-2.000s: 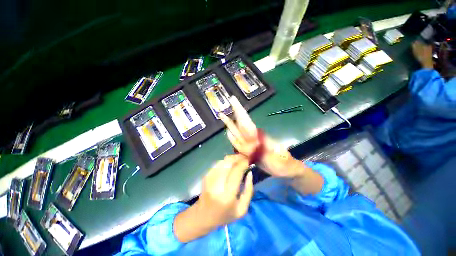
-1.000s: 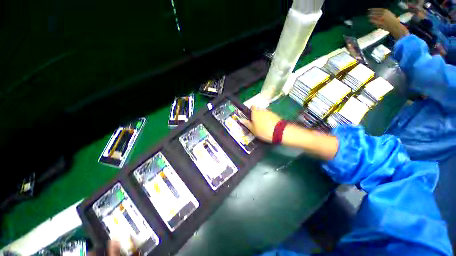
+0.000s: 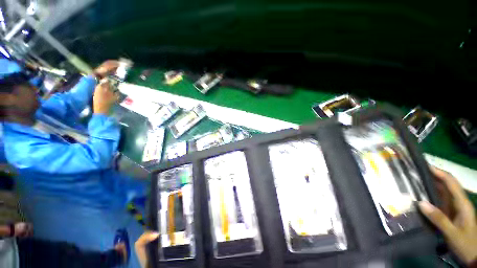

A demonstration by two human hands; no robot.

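Observation:
The long black phone tray (image 3: 259,180) is lifted and tilted in front of me, above the bench. Its four slots each hold an open phone unit, such as the one at the left end (image 3: 177,212), with white blocks and orange flex strips inside; glare washes out the middle ones. My left hand (image 3: 146,248) grips the tray's lower left corner and is mostly cut off or hidden behind it. My right hand (image 3: 453,213) grips the right end, with the thumb over the edge by the rightmost phone unit (image 3: 389,175).
A person in a blue smock (image 3: 63,152) stands at the left, hands over the line. Several open phone units (image 3: 187,120) lie on the green bench behind the tray's left end. More units (image 3: 337,106) lie on the green conveyor (image 3: 298,99) beyond the white edge.
The tray has been lifted off the bench between my two hands. The view has swung left, so the other person shows and the battery stacks are out of view.

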